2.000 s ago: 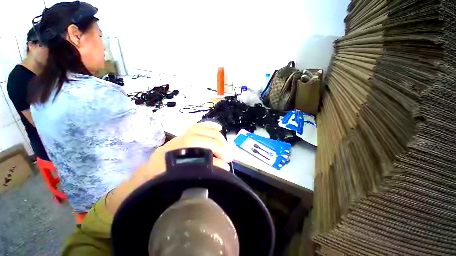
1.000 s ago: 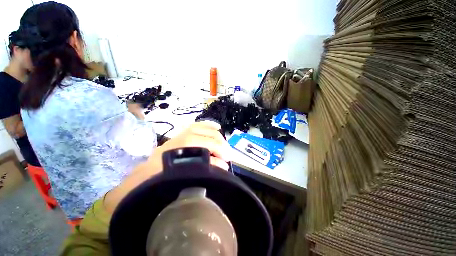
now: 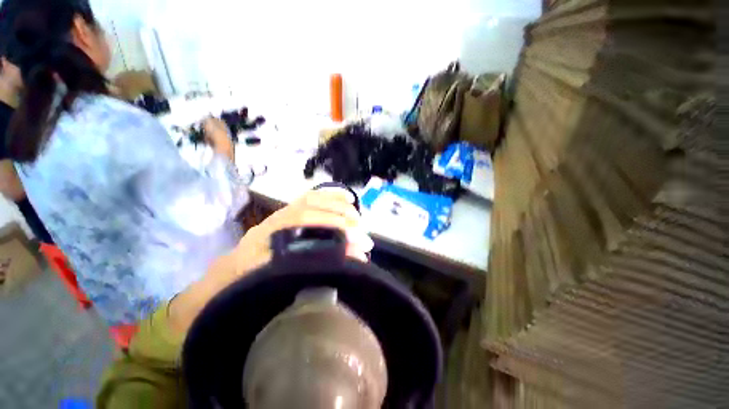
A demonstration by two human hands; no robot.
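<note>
A dark insulated cup [image 3: 408,319] fills the bottom centre, very close to the camera. Its wide round rim faces me, with a hinge-like loop at the top. A greyish-brown, shiny rounded shape shows inside the rim; I cannot tell what it is. My left hand [image 3: 300,220] is wrapped around the cup's far side, and its olive-sleeved arm comes from the lower left. The fingers are partly hidden behind the cup. My right hand is not in view.
A white table [image 3: 468,232] bears black cables [image 3: 360,156], blue-white blanks [image 3: 404,209], an orange bottle [image 3: 336,97] and bags [image 3: 442,108]. Tall stacked flat cartons [image 3: 559,200] stand right. A person in a pale patterned top [image 3: 120,200] is at left, another person beyond.
The view has turned slightly and dipped, so the table and people sit higher and further left. The nearer person's hand now shows at the cables. My left hand still holds the cup.
</note>
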